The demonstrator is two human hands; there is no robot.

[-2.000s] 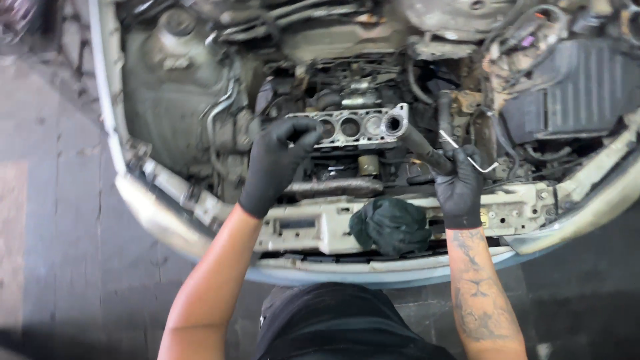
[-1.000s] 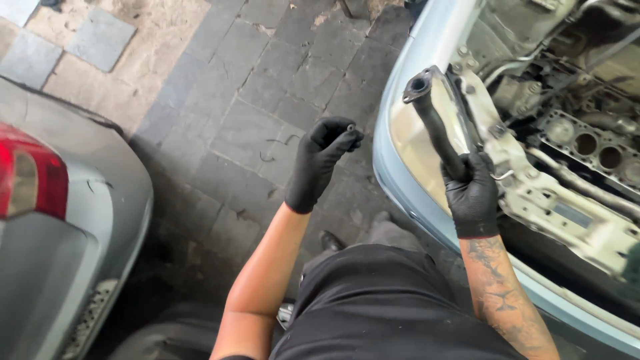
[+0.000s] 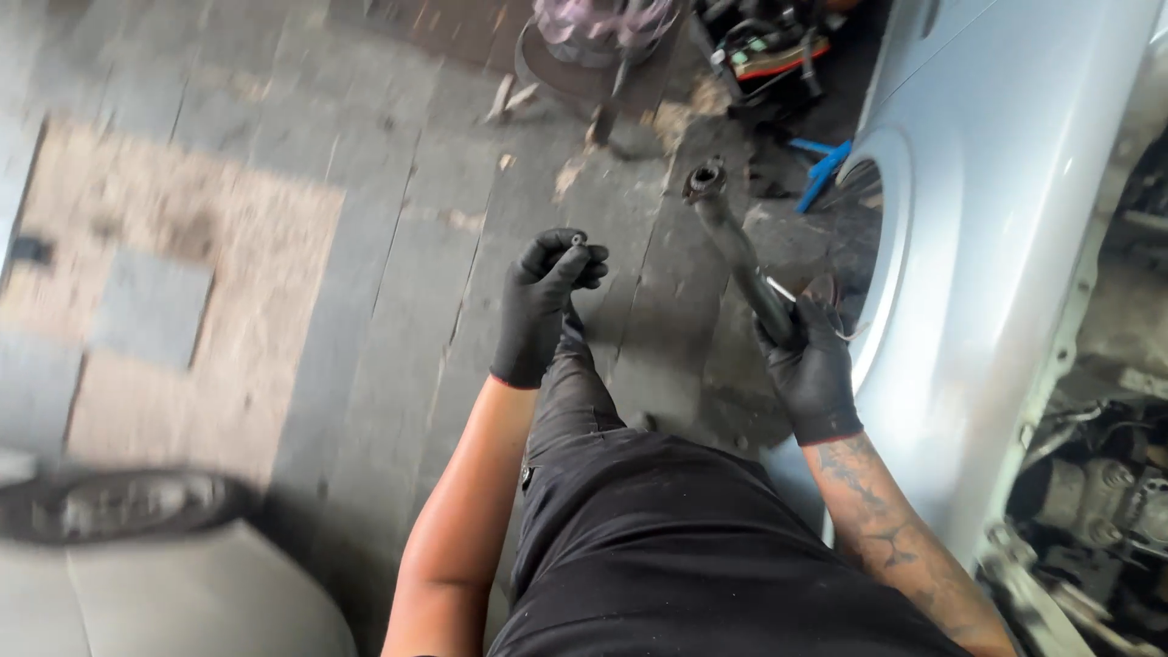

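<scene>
My left hand (image 3: 547, 306), in a black glove, pinches a small round metal part (image 3: 578, 239) between thumb and fingers; it looks like a nut or bolt end. In my right hand (image 3: 808, 374), also gloved in black, is a dark metal pipe (image 3: 735, 251) with a flanged open end (image 3: 705, 180) that points up and away from me. A thin, bright metal rod (image 3: 781, 289) sticks out beside the pipe from the same grip. Both hands are held over the floor, apart from each other, with the right one close to the car's light blue fender (image 3: 967, 265).
At right is the car's engine bay (image 3: 1095, 493), partly in view. A blue tool or stand (image 3: 824, 172) lies by the wheel arch. Beyond are a crate of tools (image 3: 766, 55) and a stand with a pinkish bundle (image 3: 607, 27). Another car (image 3: 164, 593) stands at lower left.
The view has swung from the engine bay to the floor beside the car. The pipe has moved away from over the engine, still in my right hand.
</scene>
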